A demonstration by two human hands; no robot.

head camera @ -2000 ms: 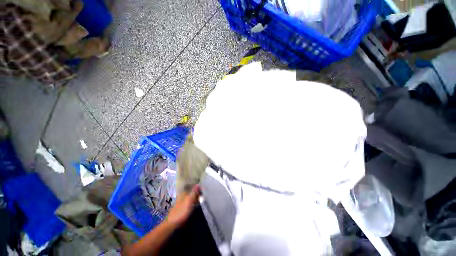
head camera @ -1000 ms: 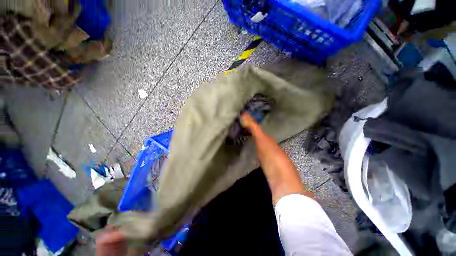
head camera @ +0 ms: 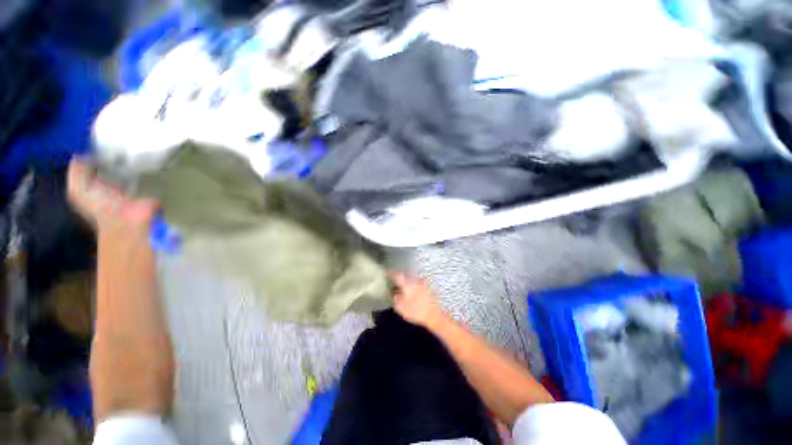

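An olive cloth sack [head camera: 269, 235] is stretched between my two hands above the floor, blurred by motion. My left hand [head camera: 111, 198] grips its far left end. My right hand [head camera: 415, 300] grips its lower right end near my dark-clothed lap. What the sack holds, if anything, is hidden.
Grey fabric pieces [head camera: 417, 104] and bright white pieces [head camera: 556, 43] are heaped ahead, above a curved white rail [head camera: 556, 207]. A blue crate [head camera: 558, 348] with pale contents stands right. Beyond it are red fabric or plastic [head camera: 745, 335] and another olive heap [head camera: 699, 222].
The view has swung round to the fabric heaps. The sack, held open low over the floor with my right hand at its middle, is now raised and stretched between both hands.
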